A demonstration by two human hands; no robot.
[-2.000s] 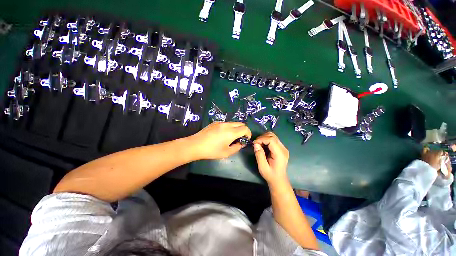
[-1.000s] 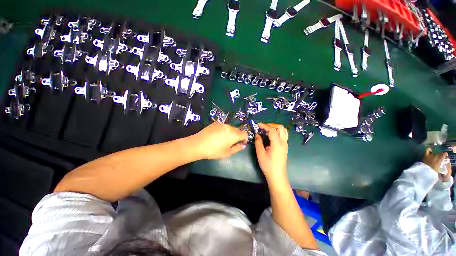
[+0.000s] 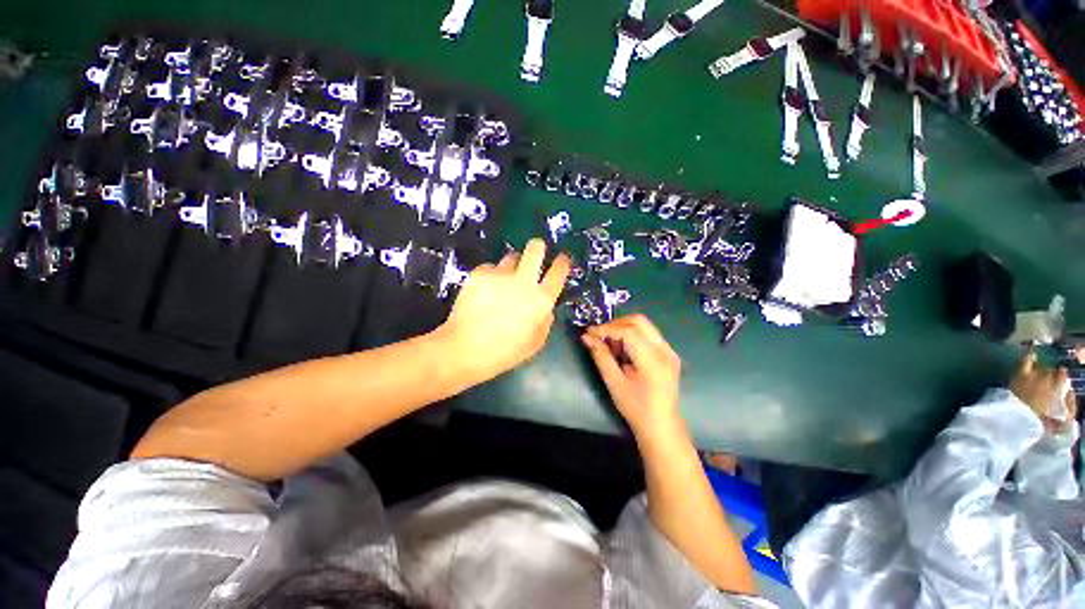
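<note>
My right hand [image 3: 640, 366] is at the bench's near side. Its thumb and fingertips pinch a small dark watch head, mostly hidden, with a silver clip showing just above. My left hand [image 3: 506, 307] reaches over the left end of the loose silver spring clips [image 3: 609, 250], back of the hand up, fingers pointing forward and slightly spread. Whether it holds a clip is hidden. Clamped watch heads [image 3: 319, 242] with silver clips at opposite sides stand in rows on the black foam tray [image 3: 190, 292] at the left.
A row of small ring-like pieces [image 3: 619, 190] lies above the loose clips. A black box with white stack [image 3: 815, 256] and a red-handled tool [image 3: 902, 213] are to the right. Strapped watches [image 3: 625, 50] and red trays [image 3: 916, 36] are farther up. A coworker's sleeve [image 3: 952, 476] is at lower right.
My left hand has left my right hand and moved up and left over the clips. My right hand has drawn slightly down and left. The strapped watches have shifted left and away.
</note>
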